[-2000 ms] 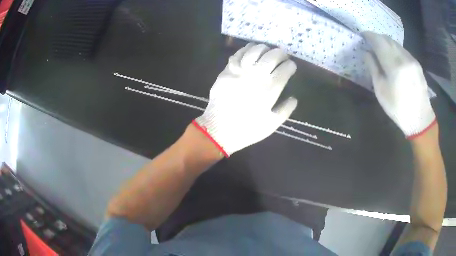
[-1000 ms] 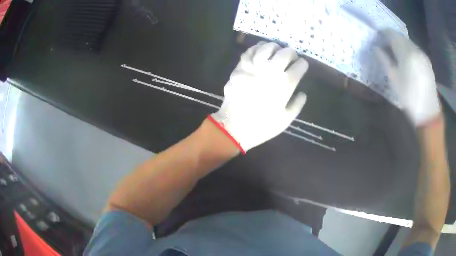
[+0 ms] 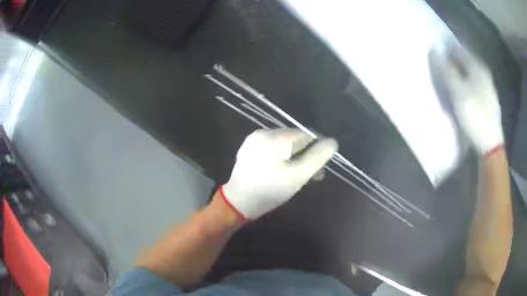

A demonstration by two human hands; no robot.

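Note:
Several thin silver-white strips [image 3: 242, 91] lie roughly side by side on the dark bench mat, running from upper left to lower right. My left hand [image 3: 277, 167], in a white knit glove with a red cuff, pinches one strip between thumb and fingers; its palm hides part of the others. My right hand [image 3: 471, 95], gloved and blurred, is at the right edge of a bright white panel [image 3: 387, 75]. The panel's face looks plain and overexposed. Its grip is blurred, but the fingers overlap the panel edge.
The dark bench mat [image 3: 144, 87] has a pale front edge. A black ribbed piece [image 3: 173, 20] lies at the top left. A red and black container [image 3: 23, 248] stands at the lower left, beside grey floor.
The view has turned. My left hand has gone from lying flat over the strips to pinching one. The panel's dotted face no longer shows; a blurred, bright white face is angled down toward the right.

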